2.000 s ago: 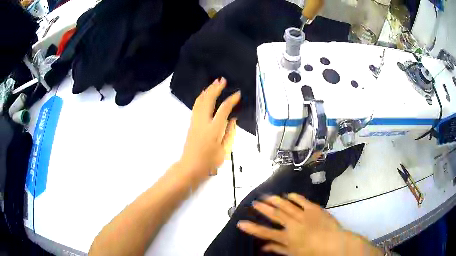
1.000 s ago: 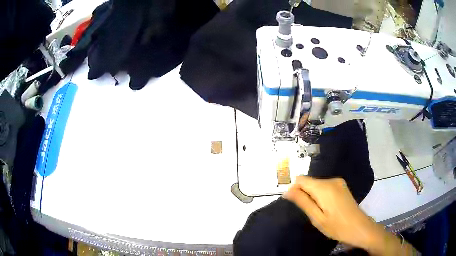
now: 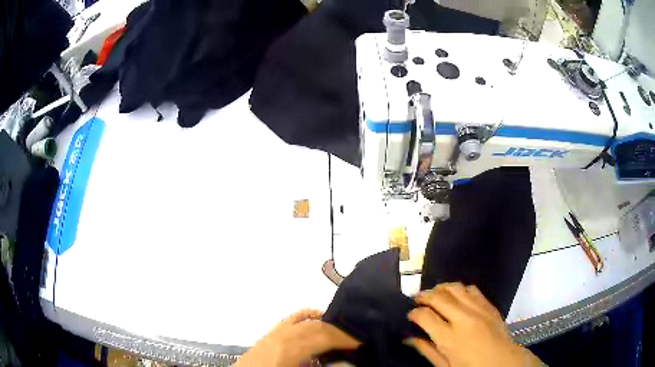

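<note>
A black garment panel point(image 3: 477, 236) lies right of the needle area, runs under the machine arm and comes down to the table's front edge. A pointed end of black cloth point(image 3: 370, 287) stands between my hands. My left hand point(image 3: 302, 340) is at the bottom centre, its fingers on the cloth, fingertips partly hidden. My right hand point(image 3: 463, 326) is right of it, fingers bent onto the cloth and gripping its edge. The presser foot and needle area point(image 3: 402, 192) has no cloth under it.
The white machine head point(image 3: 488, 107) stands behind the cloth. Snips point(image 3: 585, 244) lie on the right. Another black panel point(image 3: 309, 93) lies behind and left of the head, beside a black heap point(image 3: 201, 57). Spools point(image 3: 43, 140) are far left. A measuring tape point(image 3: 165, 348) runs along the front edge.
My left hand has come back into view at the bottom. My right hand has moved slightly down. The cloth's pointed end now shows between the hands, and the panel is spread further along the right.
</note>
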